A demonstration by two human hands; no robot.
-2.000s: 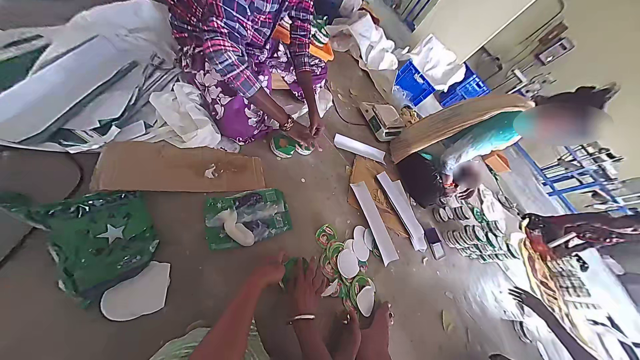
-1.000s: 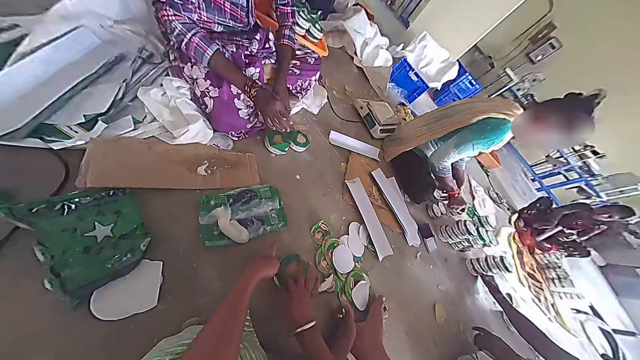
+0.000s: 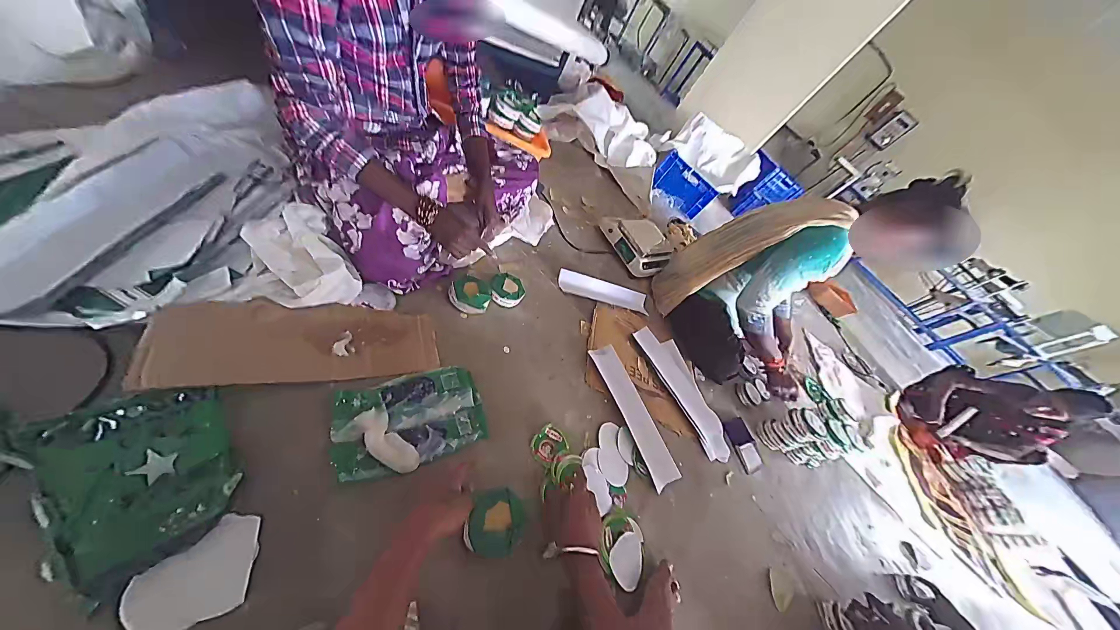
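Note:
A green-wrapped round piece with a tan patch on top point(image 3: 494, 522) lies on the floor. My left hand point(image 3: 448, 500), blurred, is at its left edge; whether its fingers grip it is unclear. To the right, my right hand point(image 3: 570, 516), with a pale bangle at the wrist, reaches over a loose pile of green printed rings and white oval discs point(image 3: 612, 455). Its fingertips are hidden among the rings, so a hold cannot be told. A white disc point(image 3: 626, 560) rests on rings beside that wrist, near a bare foot point(image 3: 658, 599).
Left lie a green plastic bag point(image 3: 140, 490), a green packet point(image 3: 411, 424) and a cardboard sheet point(image 3: 280, 346). Ahead, a seated person works near two green round pieces point(image 3: 486, 292). White folded strips point(image 3: 634, 420) lie right, before another person beside stacked discs point(image 3: 809, 433).
My right hand has moved right, from the green round piece to the pile of rings and discs. The green piece now shows more fully. The person ahead has shifted their hands off the two round pieces.

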